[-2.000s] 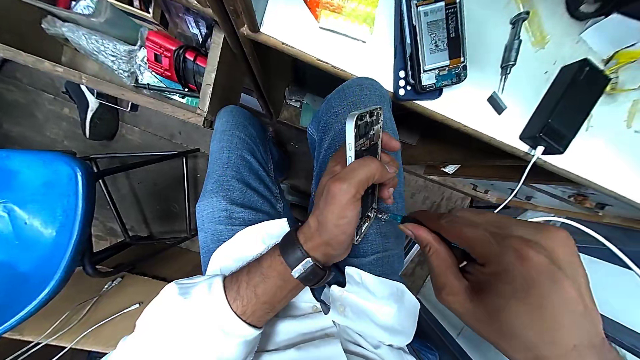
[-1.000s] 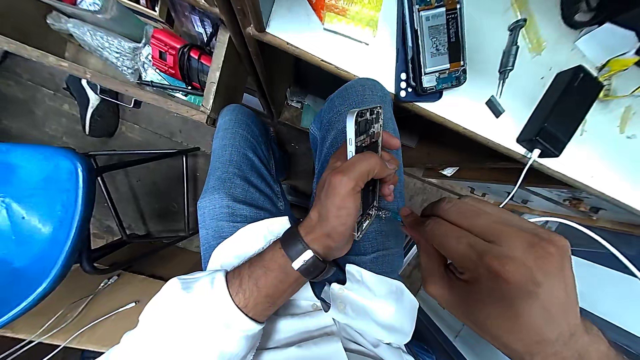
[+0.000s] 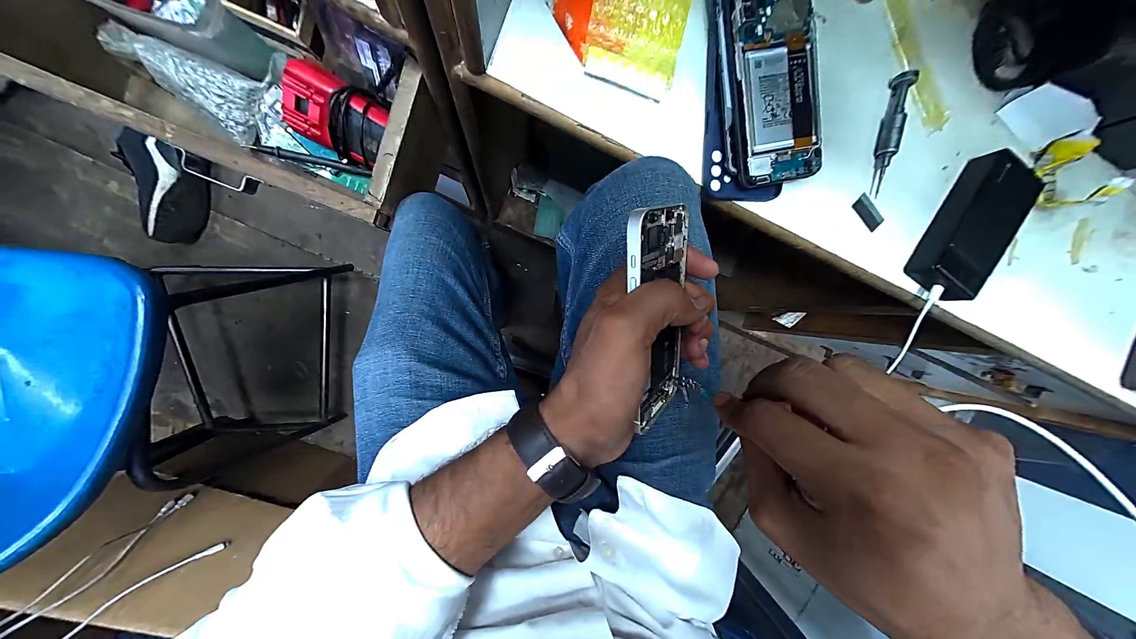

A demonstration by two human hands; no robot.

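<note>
My left hand [image 3: 621, 355] grips an opened smartphone [image 3: 666, 240] with a silver frame, its inner parts bared, held upright above my knee. The thumb lies across its middle. Near the phone's lower end, small shiny pieces or wires [image 3: 688, 388] stick out to the right; they are too fine to identify. My right hand [image 3: 852, 461] is to the right of that end, thumb and forefinger pinched together; whatever lies between them is hidden.
On the white bench stand a second opened phone [image 3: 772, 98], a precision screwdriver [image 3: 892, 120], a black power adapter [image 3: 976, 222] with a white cable and a colourful packet [image 3: 639, 40]. A red tool [image 3: 328, 111] lies in a wooden drawer [image 3: 395, 142]. A blue stool [image 3: 71, 382] stands left.
Two seconds ago a thin tool with a teal part showed between my right fingers and the phone; it does not show plainly now. The left hand keeps its hold on the phone.
</note>
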